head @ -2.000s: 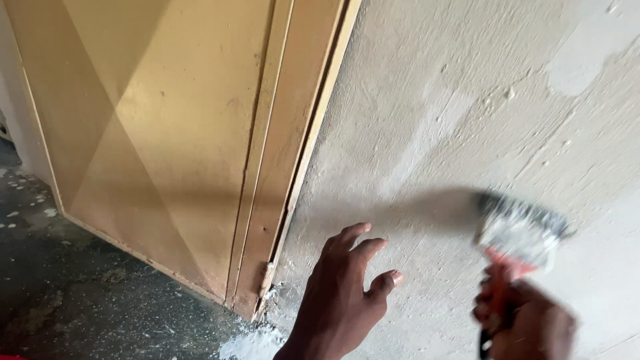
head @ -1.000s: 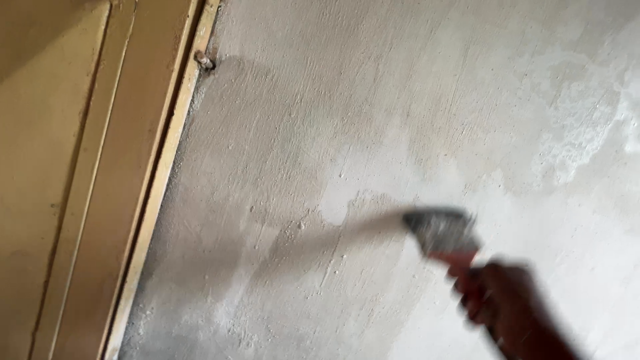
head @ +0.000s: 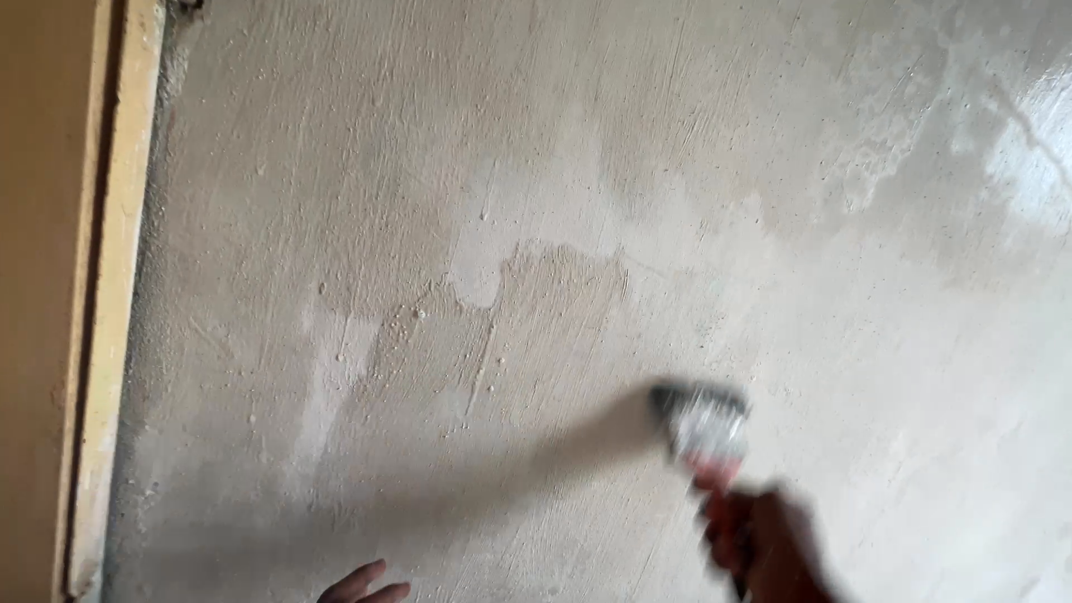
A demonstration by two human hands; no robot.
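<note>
My right hand (head: 762, 540), blurred at the lower right, is closed around the red handle of a flat paintbrush (head: 708, 423). Whitish material coats the brush's ferrule, and its dark bristles point up and a little left, at or close to the plastered wall (head: 544, 335). Blur hides whether they touch it. Only a few fingertips of my left hand (head: 364, 584) show at the bottom edge, left of the brush; the rest of that hand is out of view. The wall has streaky brush marks, small lumps and paler patches.
Along the left side runs a yellowish door frame (head: 113, 301), with a rough grey strip of plaster beside it. A small dark fitting (head: 191, 4) is at the top left corner by the frame. Shiny, lighter patches lie on the wall at the upper right.
The view has shifted from the door and floor onto the wall. My right hand keeps hold of the brush throughout. My left hand, largely visible two seconds ago, now shows only fingertips.
</note>
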